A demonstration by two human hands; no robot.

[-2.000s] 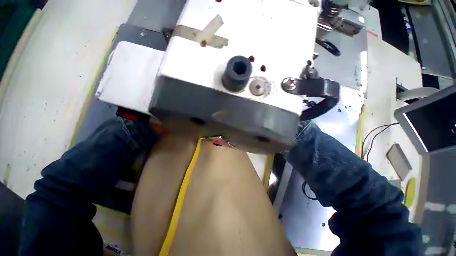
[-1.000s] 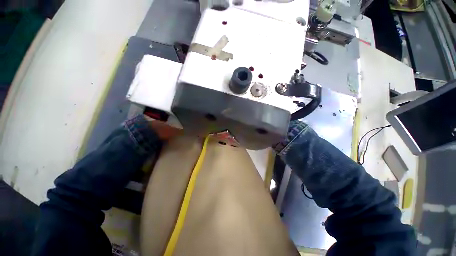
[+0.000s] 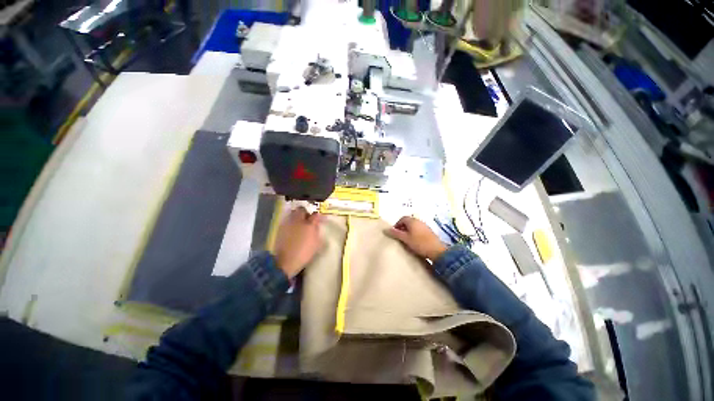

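The beige workpiece (image 3: pixel 391 274) lies in front of the sewing machine head (image 3: pixel 301 164), its upper edge at the yellow-edged clamp frame (image 3: pixel 350 204). A yellow strip (image 3: pixel 344 274) runs lengthwise down the cloth. The cloth's near end is folded open at the lower right. My left hand (image 3: pixel 299 241) holds the upper left edge of the cloth, just below the machine head. My right hand (image 3: pixel 420 237) pinches the upper right edge, right of the clamp; some fingertips are hidden. The needle area is too small to make out.
A red switch (image 3: pixel 247 157) is on a white box left of the head. Dark snips or scissors (image 3: pixel 450 231) and black cords lie right of my right hand. Further right are a control screen (image 3: pixel 526 139), grey blocks (image 3: pixel 509 213) and a yellow piece (image 3: pixel 542 245). A blue bin (image 3: pixel 235 27) stands behind.
The view has pulled back from the machine head. Both hands, largely hidden by the head before, now show at the cloth's edges. The clamp and the cloth's folded near end have come into view.
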